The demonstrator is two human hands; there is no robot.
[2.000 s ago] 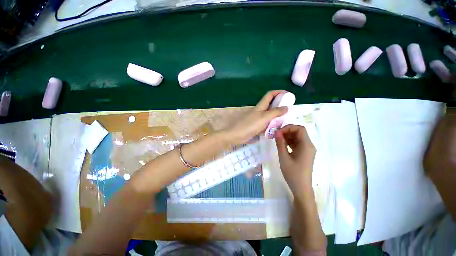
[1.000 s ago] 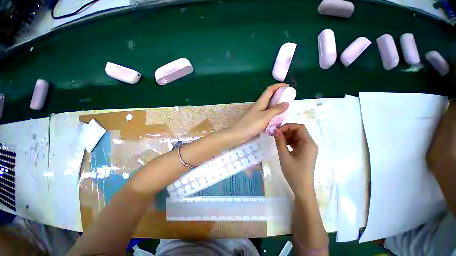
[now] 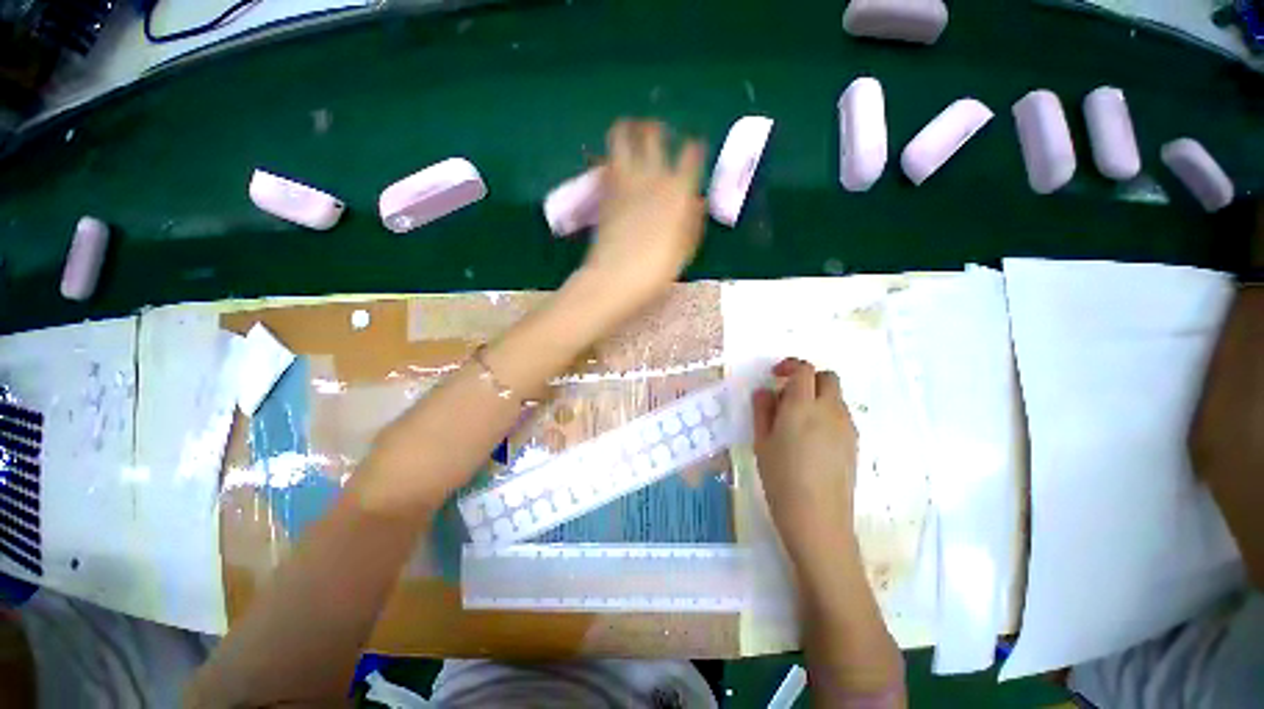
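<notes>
My left hand (image 3: 646, 208), blurred, is over the green belt with its fingers spread. A pink case (image 3: 573, 204) lies on the belt against the thumb side of this hand, partly hidden by it. My right hand (image 3: 808, 436) is low over the pale area right of the mat, fingers curled, fingertips at the upper right end of the sticker strip (image 3: 603, 468). Whether it pinches the strip or a small sticker cannot be seen. The sticker strip lies slanted on the mat, with rows of round marks. A plainer strip (image 3: 603, 578) lies flat below it.
Several more pink cases (image 3: 862, 135) lie scattered on the green belt (image 3: 527, 83). A film-covered brown mat (image 3: 333, 623) lies under my left forearm. White paper sheets (image 3: 1109, 457) lie at the right, a folded white scrap (image 3: 264, 367) at the mat's left edge. People's arms show at both sides.
My left hand has moved up and left from near my right hand onto the belt and let go of the pink case. My right hand has dropped slightly. Belt cases have shifted left.
</notes>
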